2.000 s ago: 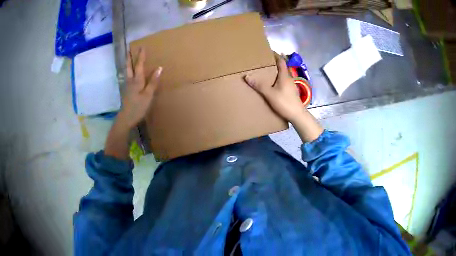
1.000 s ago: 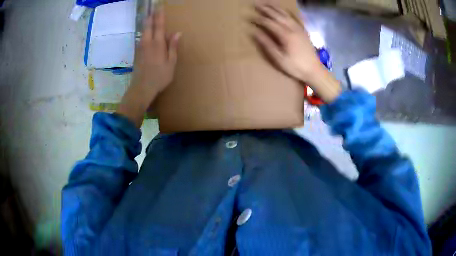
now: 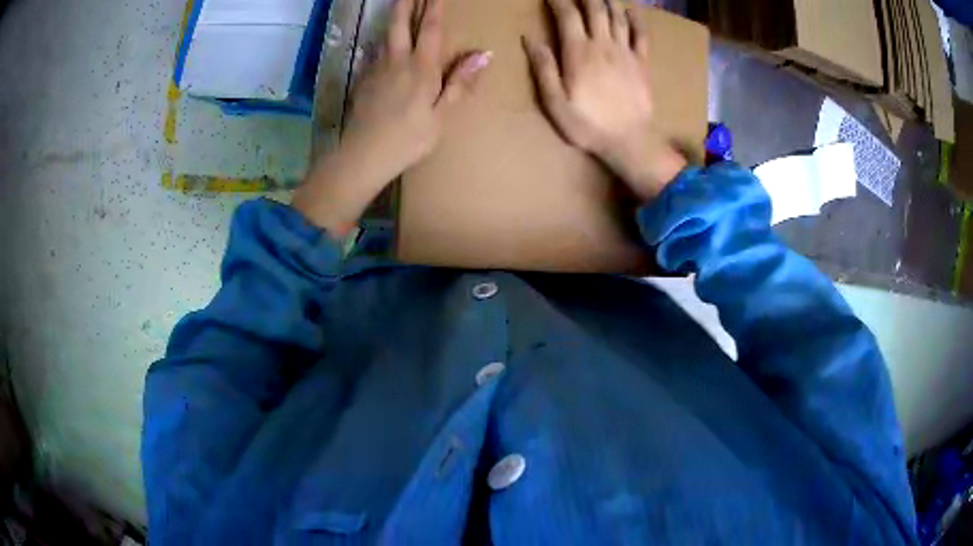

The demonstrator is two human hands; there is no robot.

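Note:
A bare brown shipping carton (image 3: pixel 512 203) lies against the front of my blue jacket, on the bench edge; its far end is cut off by the top of the picture. My left hand (image 3: pixel 400 101) rests on its left part, thumb apart from the fingers, fingertips at the picture's edge. My right hand (image 3: pixel 603 91) lies on its upper face, fingers spread. Neither hand is closed around anything. A blue part of the tape gun (image 3: pixel 719 141) shows just right of the carton; the rest is hidden.
Loose white label backing (image 3: pixel 806 183) and a patterned white sheet (image 3: pixel 866 155) lie on the grey bench (image 3: pixel 779 101) at the right. Flat cardboard sheets (image 3: pixel 843 43) are piled behind. A blue bin (image 3: pixel 312 64) with a white box (image 3: pixel 243 48) stands at the left, beside yellow floor lines.
The carton's visible face has changed: the flap seam seen earlier no longer shows. Both hands have moved up over the carton, my left one further inward. The camera view has shifted.

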